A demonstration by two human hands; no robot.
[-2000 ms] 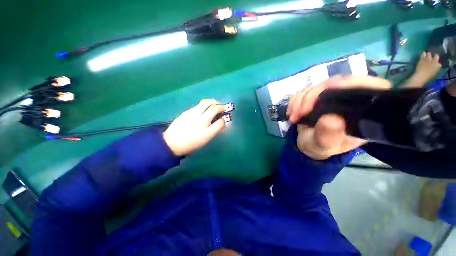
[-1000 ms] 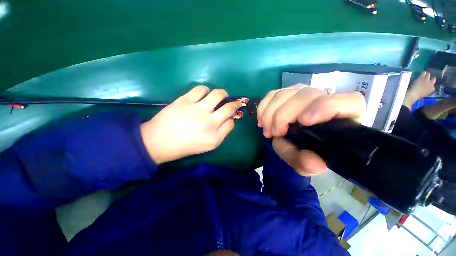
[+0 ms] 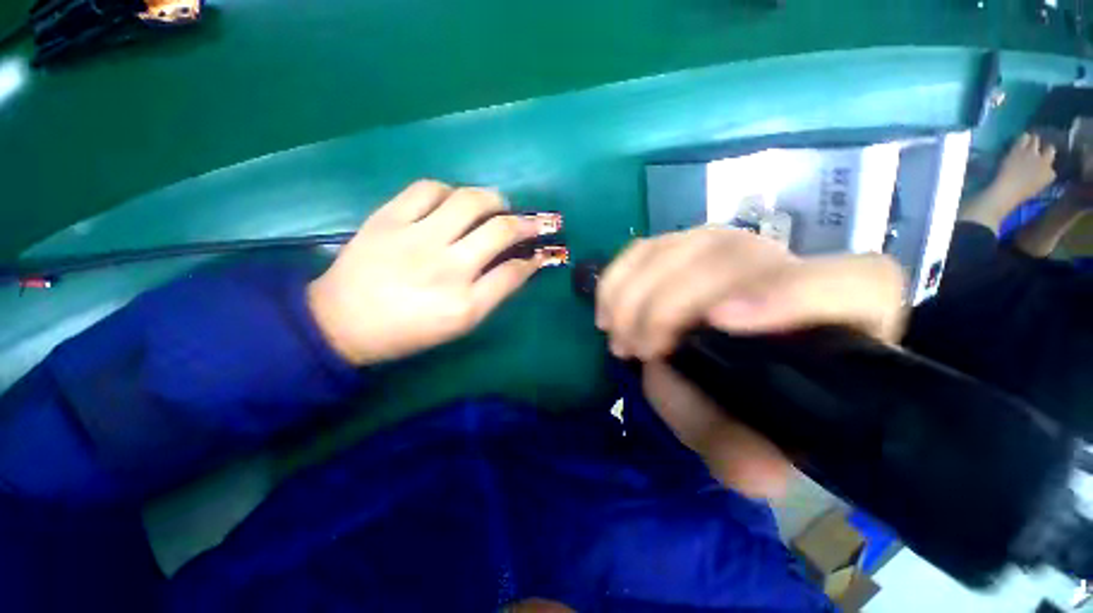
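Note:
My left hand (image 3: 414, 273) pinches a pair of black clamps with copper tips (image 3: 550, 256) on the green bench, left of centre. The black cable lead (image 3: 192, 250) runs from under my hand to the left edge, with a small red part at its end. My right hand (image 3: 707, 293) is closed round a thick black electric screwdriver (image 3: 887, 437), whose body slants down to the right. Its dark tip (image 3: 586, 279) is just right of the copper tips, with a small gap. No screw can be made out.
A white-grey screw feeder (image 3: 797, 198) with Chinese lettering stands behind my right hand. More black clamps with copper ends (image 3: 114, 22) lie at the top left. Another person's hand (image 3: 1025, 171) and dark sleeve are at the right. Cardboard boxes (image 3: 831, 553) are on the floor.
The screwdriver has come from over the feeder to beside the copper tips, then backed off slightly. The left hand still pinches the clamps. The view has shifted.

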